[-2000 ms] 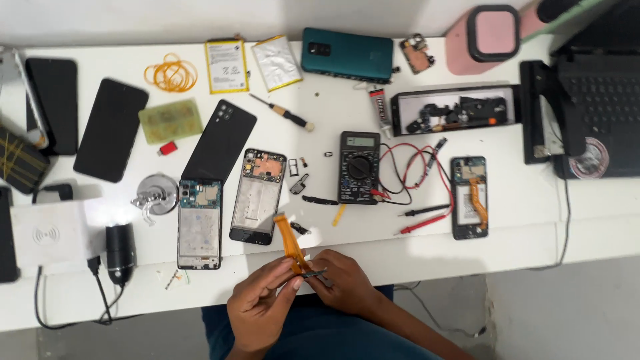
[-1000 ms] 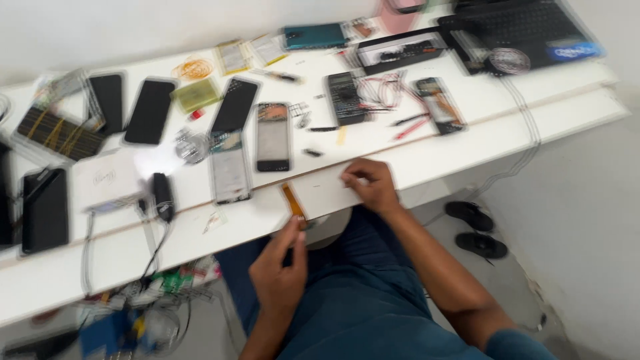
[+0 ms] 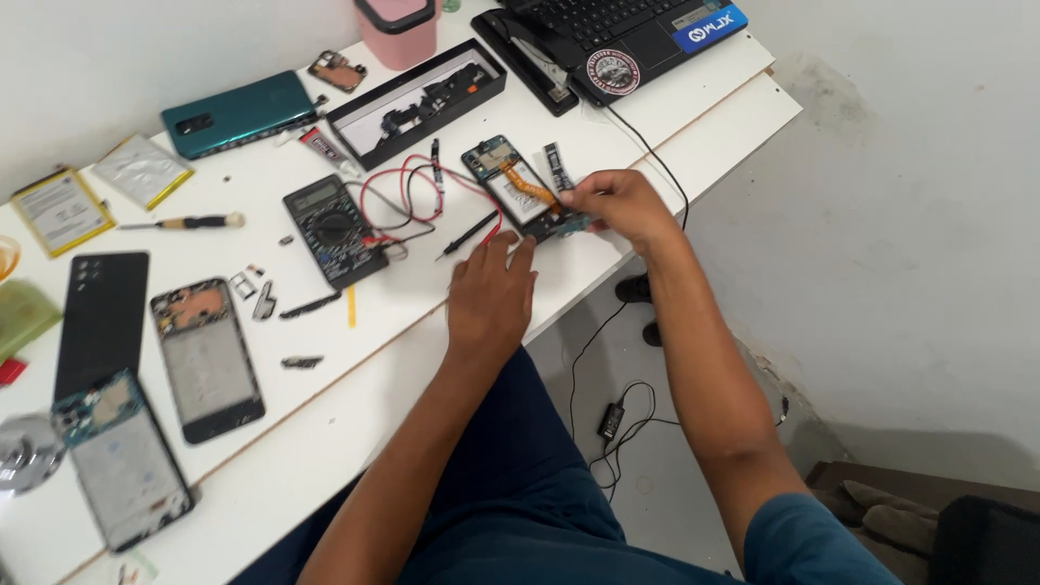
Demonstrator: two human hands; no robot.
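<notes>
At the right of the table lies an opened smartphone (image 3: 520,195) with its battery showing and an orange flex cable (image 3: 526,185) across it. My left hand (image 3: 491,296) rests at its lower left edge, palm down, fingertips against the phone's bottom end. Over the lower right corner, my right hand (image 3: 621,207) pinches a small greenish circuit board (image 3: 574,226) between thumb and fingers. A dark strip-shaped part (image 3: 557,168) stands out just above that hand. Left of the phone are a black multimeter (image 3: 335,231) and its red and black leads (image 3: 406,191).
Two more opened phones (image 3: 207,357) (image 3: 122,463) and a black back cover (image 3: 101,317) lie at the left. Behind are a screwdriver (image 3: 191,222), a teal phone (image 3: 240,114), a box of parts (image 3: 418,101) and a laptop (image 3: 617,41). The table's front edge runs beneath my forearms.
Both hands have moved right to the opened phone by the multimeter. A second ago they were apart near the front edge, the left one holding an orange flex cable. The view has swung right.
</notes>
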